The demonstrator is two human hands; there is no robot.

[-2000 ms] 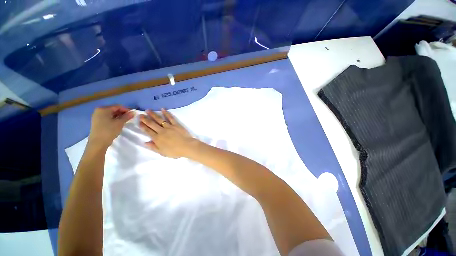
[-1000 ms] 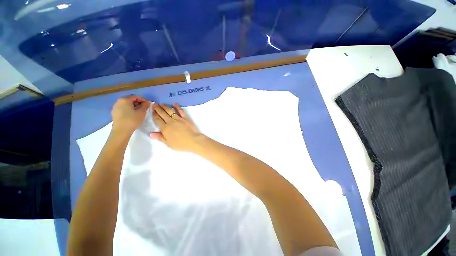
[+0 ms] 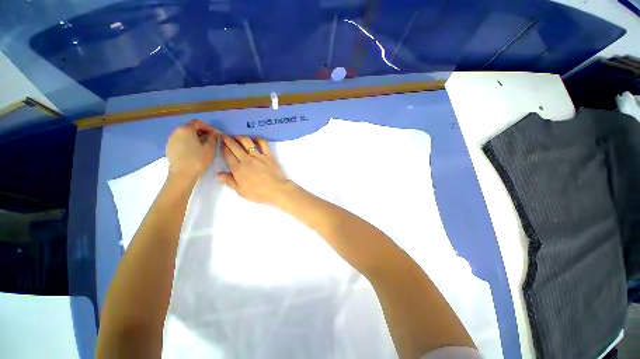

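Note:
A white panel [image 3: 379,168] lies on the blue sewing template [image 3: 456,182], its upper edge below the brown hinge tape [image 3: 337,97]. My left hand [image 3: 191,151] pinches the panel's upper edge at the left of the neck curve, with a fold of white fabric running down from it. My right hand [image 3: 254,168], with a ring on one finger, lies flat on the panel just beside it, fingers slightly spread. Part of the white layer shows flat left of my left forearm. My left fingertips are partly hidden by the hand.
The clear blue template cover [image 3: 295,49] stands raised behind the hinge tape. A dark striped panel stack [image 3: 579,224] lies to the right on the white table [image 3: 484,140]. Another white surface [image 3: 42,326] shows at the lower left.
The template and stack have shifted right in view. Both hands have moved a little right along the panel's upper edge, and more of the white layer shows left of my left arm.

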